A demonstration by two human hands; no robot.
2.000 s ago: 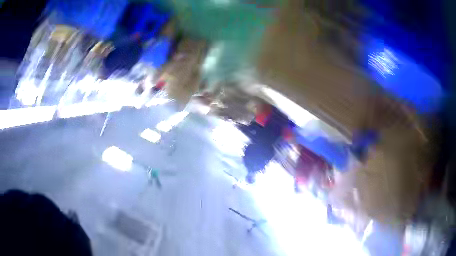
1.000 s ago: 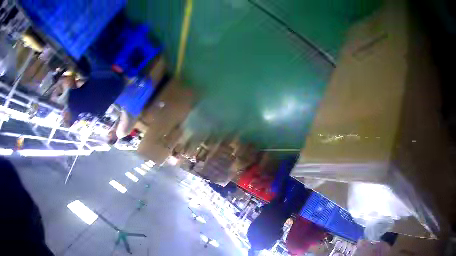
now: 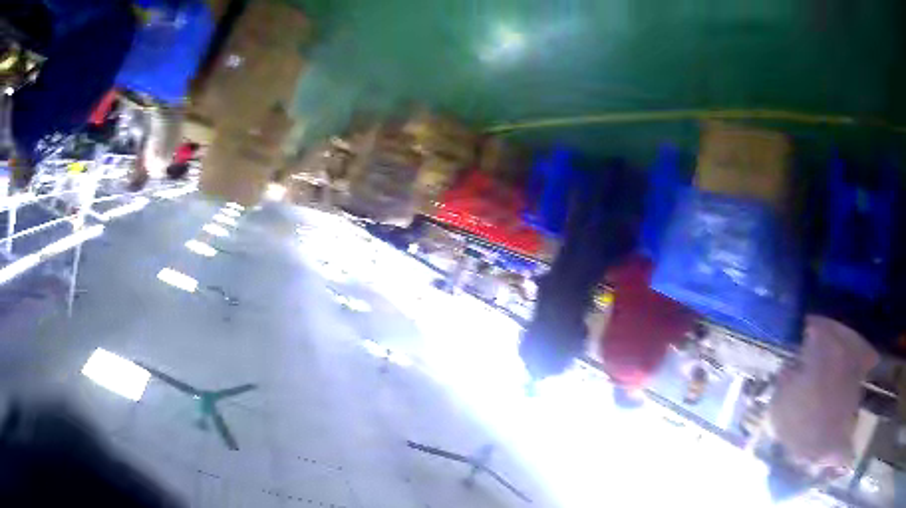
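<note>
The view is upside down and blurred. Neither of my hands can be made out. A dark, blurred shape covers the lower left corner; I cannot tell what it is. Nearest in view are a blue crate at the right with a brown carton touching it, and a tall brown carton at the upper left. A red crate or container shows in the middle.
Green floor with a yellow line fills the top. A person in dark red, one in dark clothes and one in pale pink are by the benches at the right. A green ceiling fan shows below.
The view has swung. The large taped carton at the right has left the picture. The seated people and blue crates at the right show more fully, and the left cartons sit higher.
</note>
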